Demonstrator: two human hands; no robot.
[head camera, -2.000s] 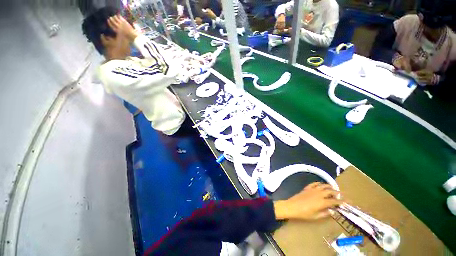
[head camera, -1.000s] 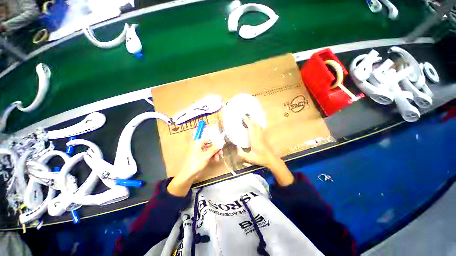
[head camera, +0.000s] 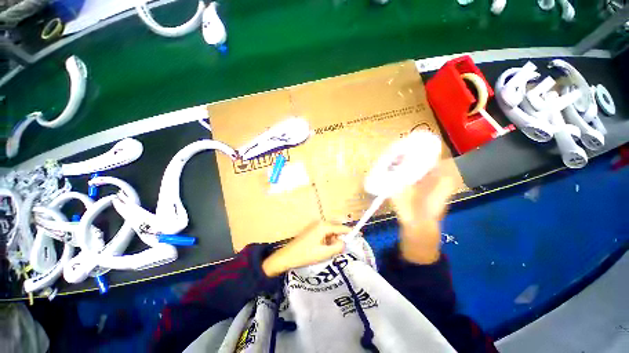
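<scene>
A white roll of tape or labels (head camera: 403, 163) is tilted above the right part of the cardboard sheet (head camera: 345, 96). My right hand (head camera: 422, 203), blurred, holds it at its lower right edge. A thin white strip (head camera: 368, 215) runs from the roll down to my left hand (head camera: 310, 247), whose fingertips are closed on its end near my chest. A white curved housing (head camera: 276, 138) lies on the cardboard's left part. A blue tab (head camera: 278, 169) and a pale label piece (head camera: 295, 177) lie just below it.
A red tape dispenser (head camera: 461, 103) stands at the cardboard's right edge, beside a pile of white curved parts (head camera: 552, 103). Housings with blue tabs (head camera: 103, 234) and liner scraps (head camera: 27, 186) are heaped at left. The green conveyor (head camera: 276, 41) behind carries more housings.
The roll has been lifted and moved right in my right hand. My left hand has moved down towards my chest, and a strip now stretches between them.
</scene>
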